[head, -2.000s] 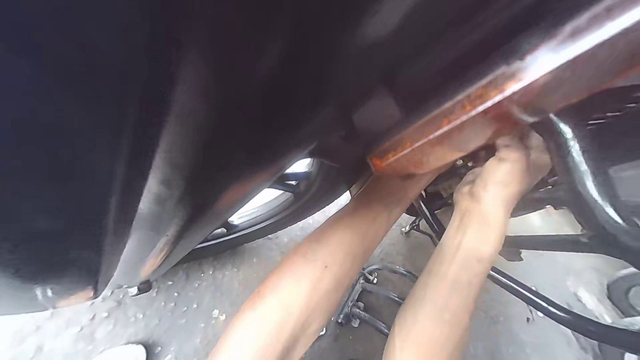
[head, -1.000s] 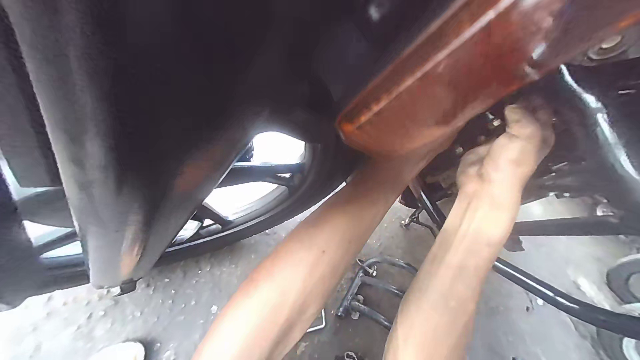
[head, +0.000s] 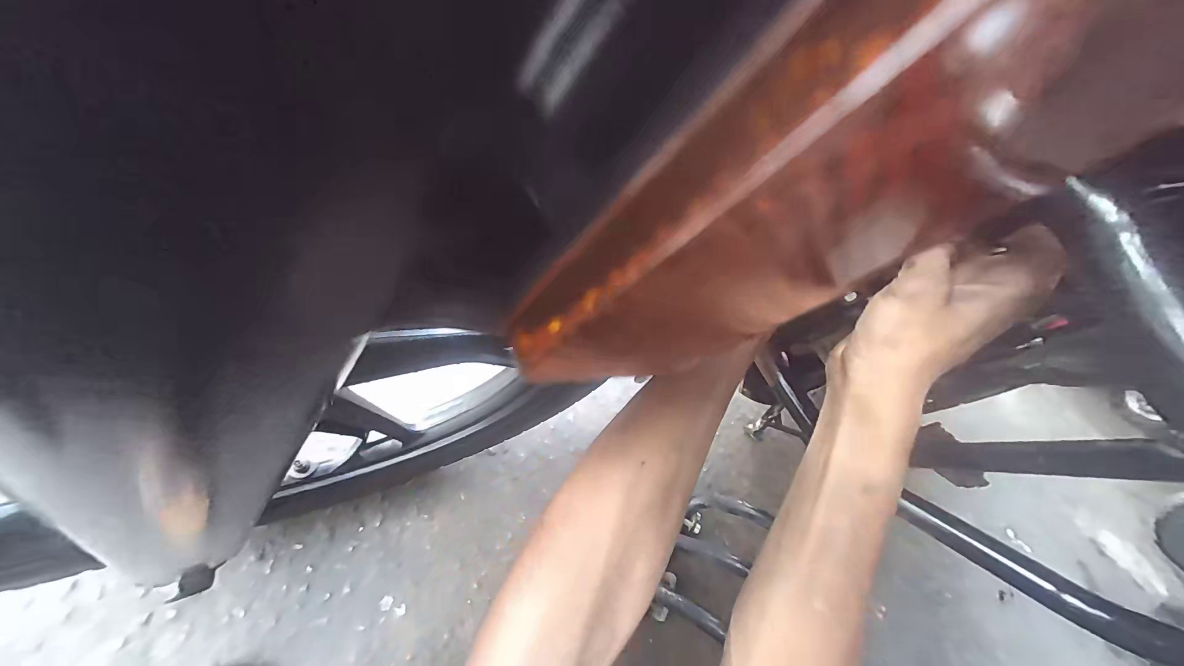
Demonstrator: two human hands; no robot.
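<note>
A glossy orange-red body panel (head: 740,268) runs diagonally across the upper right. My left forearm passes beneath it, and the panel hides my left hand. To its right, my right hand (head: 943,296) is raised against the dark parts under the panel; its fingertips are partly hidden, and whether it grips anything is not visible. A black metal tube (head: 1133,250) with a bright reflection slopes down close to the right of that hand. Small dark fittings (head: 851,298) show between the panel and my right wrist.
A dark panel (head: 185,231) fills the upper left. Below it is a spoked wheel with a black tyre (head: 444,453). A black tube (head: 1036,573) crosses the lower right, and a bent metal rack (head: 703,555) lies on the concrete floor (head: 370,573) behind my forearms.
The view has shifted, and the orange-red panel covers more of it. My right hand stays under the panel, its fingers now reaching further to the right.
</note>
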